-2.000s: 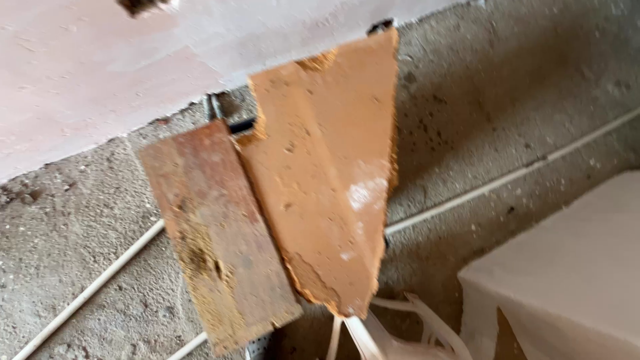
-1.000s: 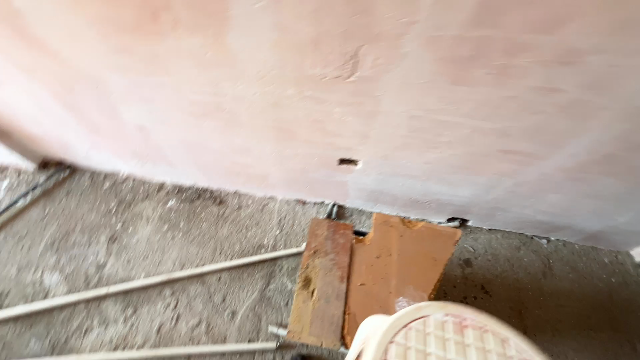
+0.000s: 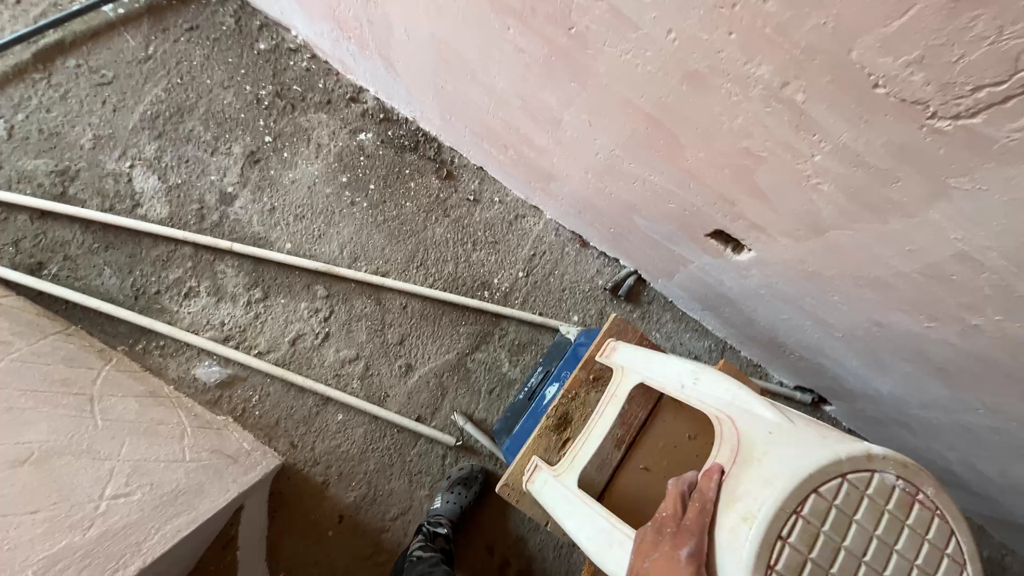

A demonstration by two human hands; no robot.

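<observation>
My right hand holds a white plastic stool by the edge of the opening between its legs; some of the fingers are hidden. The stool is tilted, its round lattice seat at the lower right and two legs pointing to the upper left. Behind it lie a worn wooden board with dried material on it and an orange-brown piece of board. A blue-and-black wide blade tool sticks out at the wooden board's left edge. My left hand is not in view.
Two long pale rods lie on the rough floor. A pinkish plastered wall with a small hole rises at the right. A plastered block stands lower left, near a foot in a dark clog.
The view has swung strongly. The stool, absent from the oldest frame and partly seen at the bottom a second ago, now covers part of the boards. A hand on it has come into view.
</observation>
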